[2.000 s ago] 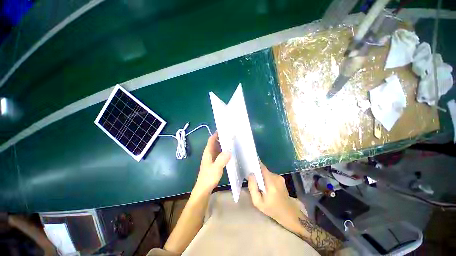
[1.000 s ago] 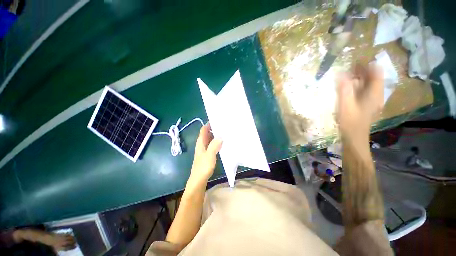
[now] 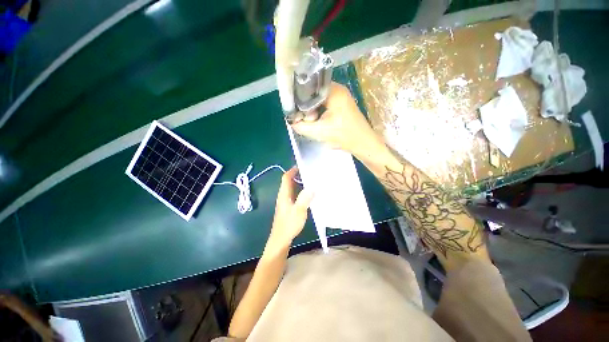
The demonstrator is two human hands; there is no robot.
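Note:
Two white panel backs (image 3: 337, 190) stand together in front of me like an open book. My left hand (image 3: 291, 204) holds their left side near the middle. My right hand (image 3: 327, 123) grips the grey metal glue gun (image 3: 312, 77) at the far end of the panels. The nozzle tip is hidden by my hand and the panels. A dark solar panel (image 3: 173, 169) with a white frame lies face up at the left. Its coiled white cable (image 3: 244, 192) runs to the held panels.
A thick pale hose (image 3: 288, 47) rises from the gun. The brown board (image 3: 467, 150) under shiny film is at the right, with white rags (image 3: 504, 123) on it. A pale rail (image 3: 227, 93) crosses the green bench (image 3: 113, 234). Part of a person's arm shows at lower left.
My right hand has left the panels, reached over the board and brought the gun to the panels' far end. The hose has moved left with it. My left hand still holds the panels.

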